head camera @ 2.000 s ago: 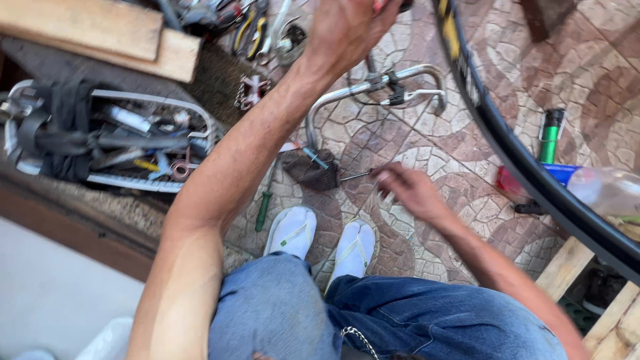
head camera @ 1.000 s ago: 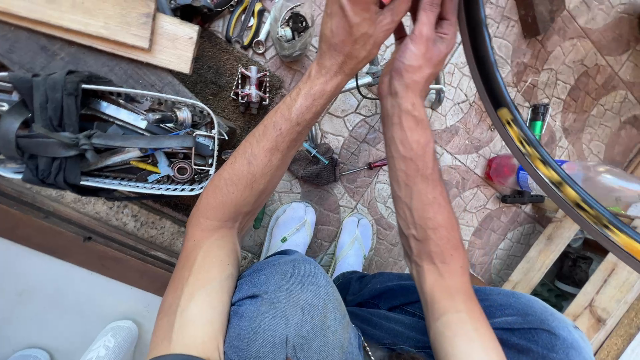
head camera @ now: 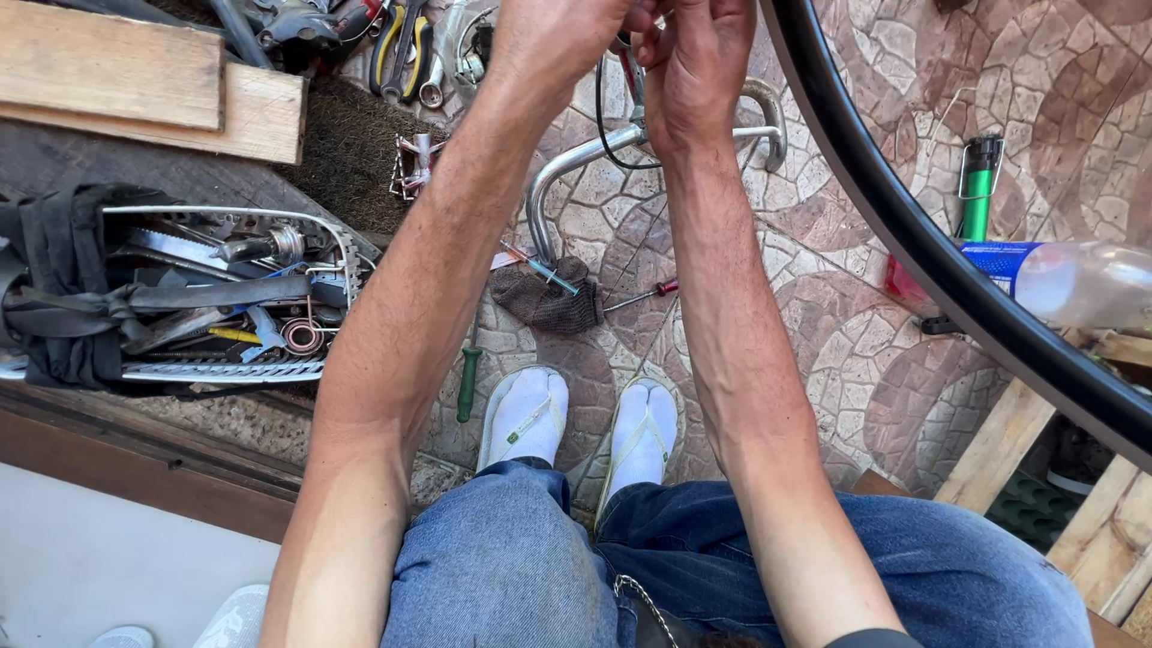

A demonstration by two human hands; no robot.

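My left hand (head camera: 562, 40) and my right hand (head camera: 697, 72) are close together at the top edge, fingers bent toward each other; what they hold is cut off by the frame. Below them a curved metal handlebar (head camera: 589, 155) with a black cable lies over the tiles. A black bicycle tire (head camera: 900, 216) arcs down the right side. On the floor between my forearms are a dark cloth (head camera: 544, 297), a syringe (head camera: 551, 274) resting on it, and a red-handled screwdriver (head camera: 641, 295) beside it. A green-handled screwdriver (head camera: 468, 382) lies near my left foot.
A white basket (head camera: 225, 371) of tools stands left, under wooden boards (head camera: 153, 90). A bicycle pedal (head camera: 417, 166), pliers (head camera: 400, 49) and a wrench (head camera: 434, 85) lie at upper left. Right are a plastic bottle (head camera: 1080, 281), a green pump (head camera: 977, 189) and a wooden pallet (head camera: 999, 441).
My right hand was low by the red-handled screwdriver two seconds ago; it has moved up beside my left hand. The tire's yellow marking seen earlier no longer shows.
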